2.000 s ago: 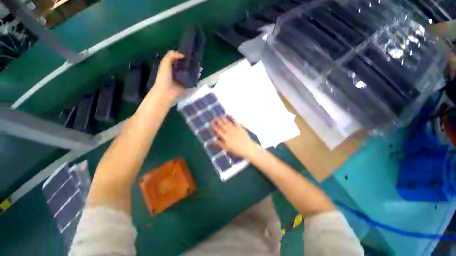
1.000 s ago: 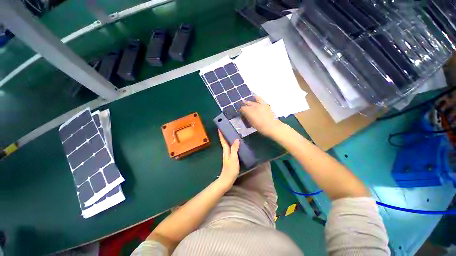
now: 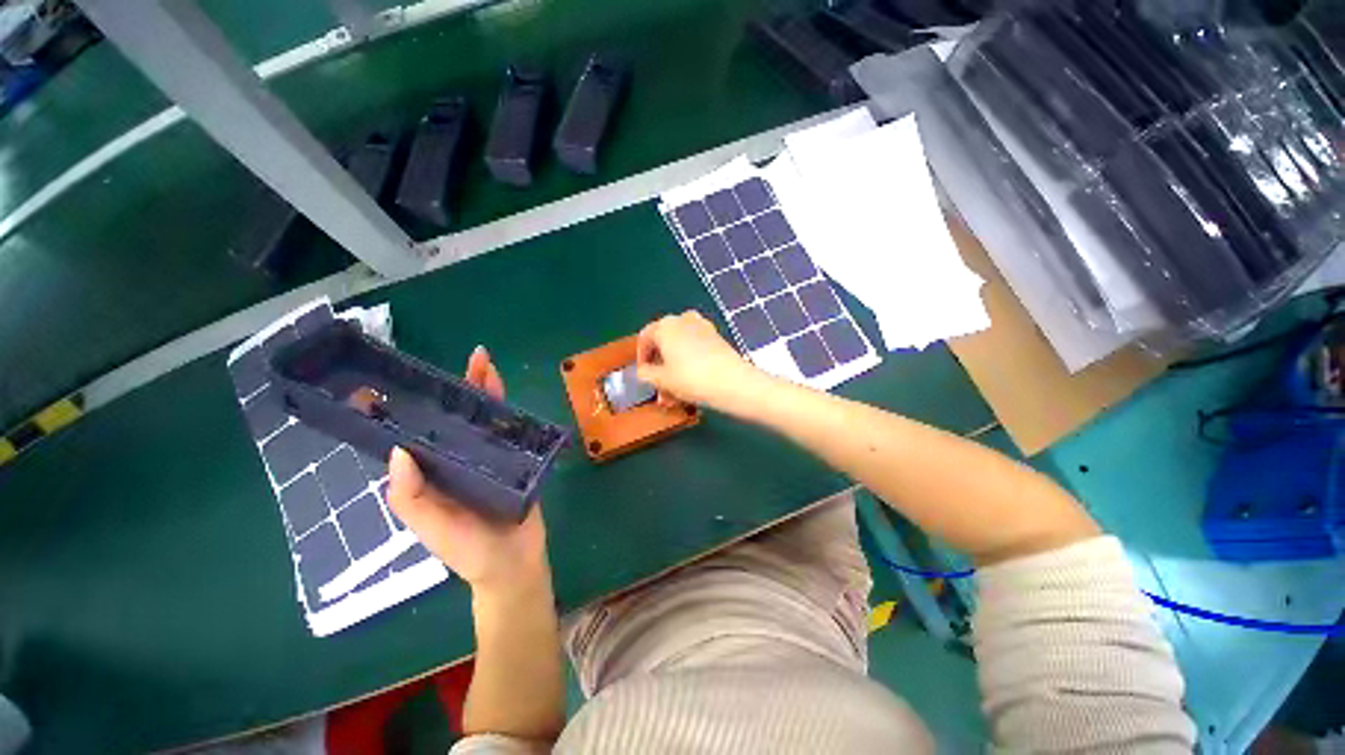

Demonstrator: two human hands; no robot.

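Note:
My left hand (image 3: pixel 475 516) holds a black oblong housing (image 3: pixel 418 418), its hollow ribbed side facing up, above the left pad sheets (image 3: pixel 303 494). My right hand (image 3: pixel 682 362) is at the orange fixture (image 3: pixel 633 429), its fingertips on a small dark grey pad (image 3: pixel 628 387) at the fixture's centre. The fingers partly cover the pad. The right pad sheet (image 3: pixel 766 273), white with a grid of dark squares, lies on the worktop beyond my right hand. One square near its lower end is gone.
Plain white sheets (image 3: pixel 873 221) lie beside the right pad sheet, over brown cardboard (image 3: pixel 1018 387). A clear blister tray (image 3: pixel 1151 162) with black parts is at upper right. Several housings (image 3: pixel 516 126) stand on the conveyor behind a rail. A grey post (image 3: pixel 258 133) rises at left.
My left hand has lifted the housing, moved it left and turned its hollow side up. My right hand has gone from the right pad sheet to the orange fixture with a pad.

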